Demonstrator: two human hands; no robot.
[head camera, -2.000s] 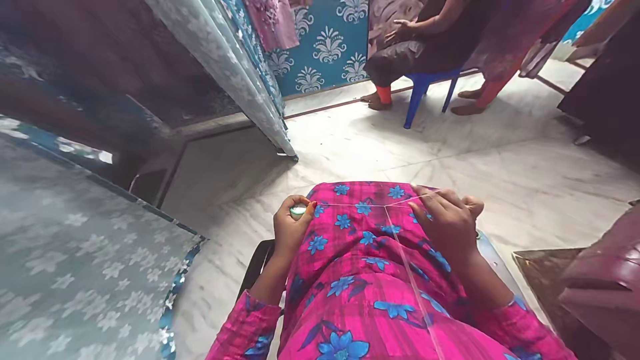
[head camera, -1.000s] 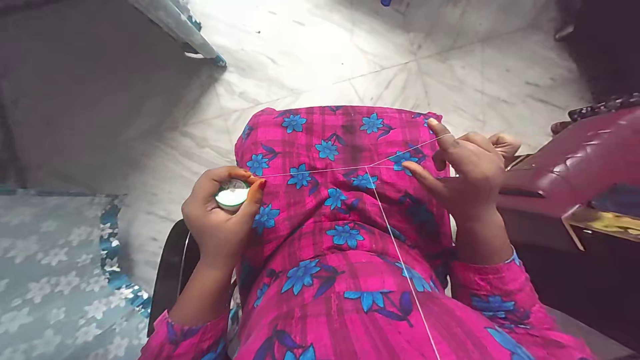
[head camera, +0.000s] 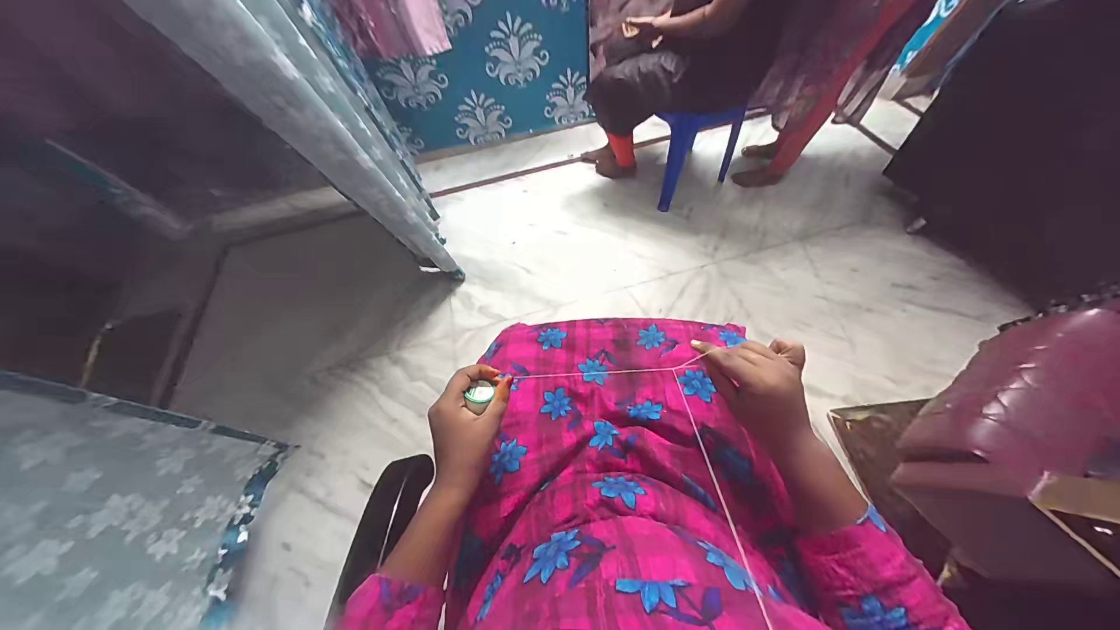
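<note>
My left hand (head camera: 466, 429) is closed around a small spool of thread (head camera: 479, 395) with a pale top and green rim. A white thread (head camera: 577, 374) runs taut from the left fingertips across my lap to my right hand (head camera: 759, 385), whose fingers pinch it. Near the right hand the thread meets another strand (head camera: 713, 472) that comes down toward me over the pink dress (head camera: 604, 455) with blue flowers. Where that strand ends is out of view.
A seated person (head camera: 691, 44) on a blue plastic chair (head camera: 678, 162) and another person's legs (head camera: 801, 144) are ahead. Grey floral curtains (head camera: 332, 122) hang at left. A maroon padded seat (head camera: 1032, 402) stands at right. An armrest (head camera: 385, 516) is beside my left forearm.
The view has tipped down and back up. My right hand's fingers, spread one second ago, are now closer together at the thread. The left hand keeps the spool.
</note>
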